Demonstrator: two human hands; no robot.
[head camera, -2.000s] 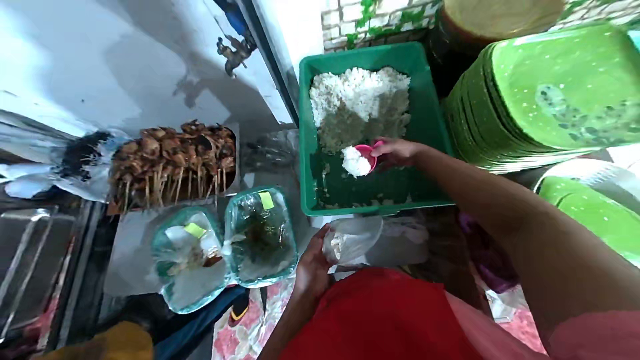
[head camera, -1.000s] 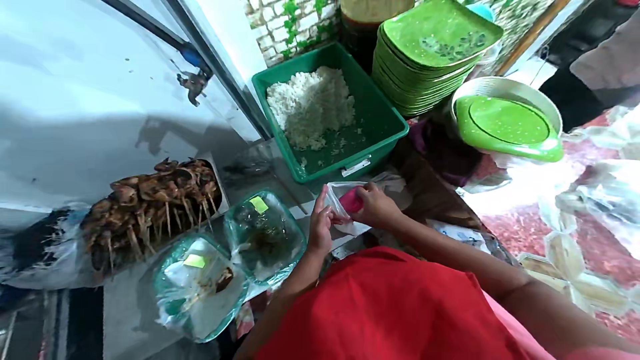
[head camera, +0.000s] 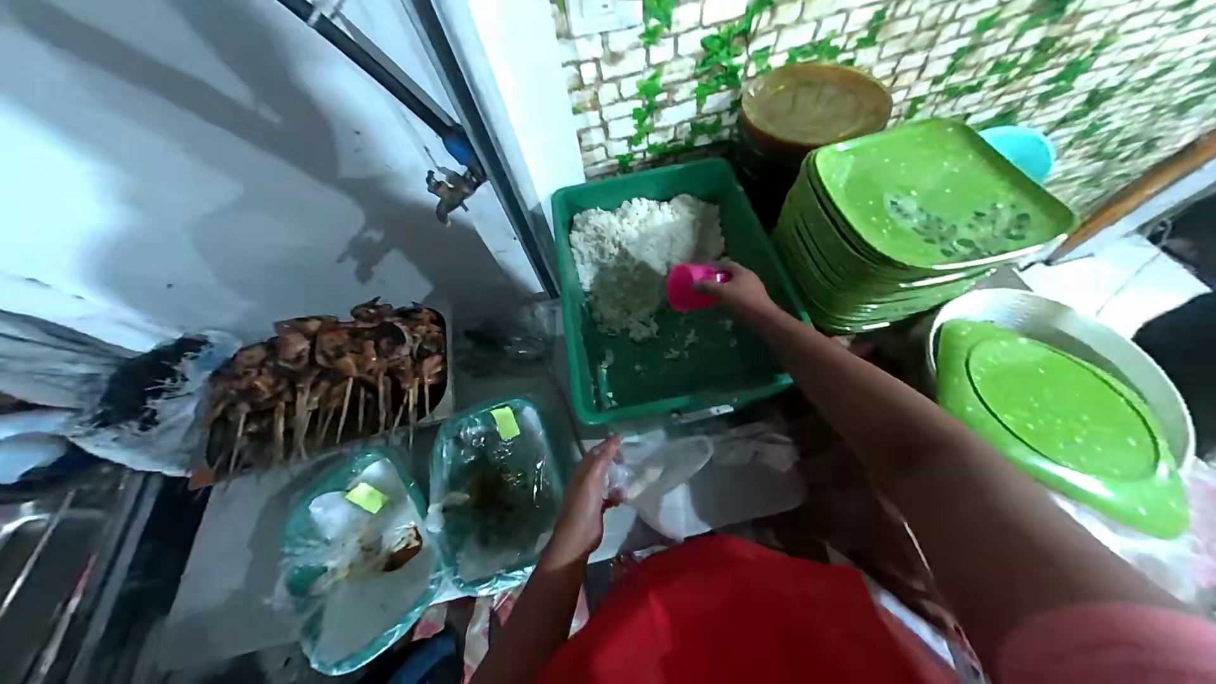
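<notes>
A green plastic tub (head camera: 575, 380) holds a heap of white cooked rice (head camera: 646, 233) toward its far side. Over the rice, my right hand (head camera: 746, 290) grips the handle of a pink plastic cup (head camera: 689, 288); the cup's inside is hidden from view. Just below the tub's near edge, my left hand (head camera: 591, 499) holds a clear plastic bag (head camera: 660, 475) with something whitish in it. Left of that hand are two plastic-lined green trays, one with dark food (head camera: 494, 494) and one with a brown piece of food (head camera: 402, 548).
Skewered grilled meat (head camera: 332, 370) lies in a tray at the left. Stacked green plates (head camera: 940, 199) stand right of the tub, beside a brown round stack (head camera: 815, 104). A white basin (head camera: 1154, 380) with a green plate (head camera: 1064, 408) on it stands at the right.
A second ago the pink cup was at the bag's mouth between both hands; my right hand has since moved with it back over the rice tub. My left hand still holds the bag.
</notes>
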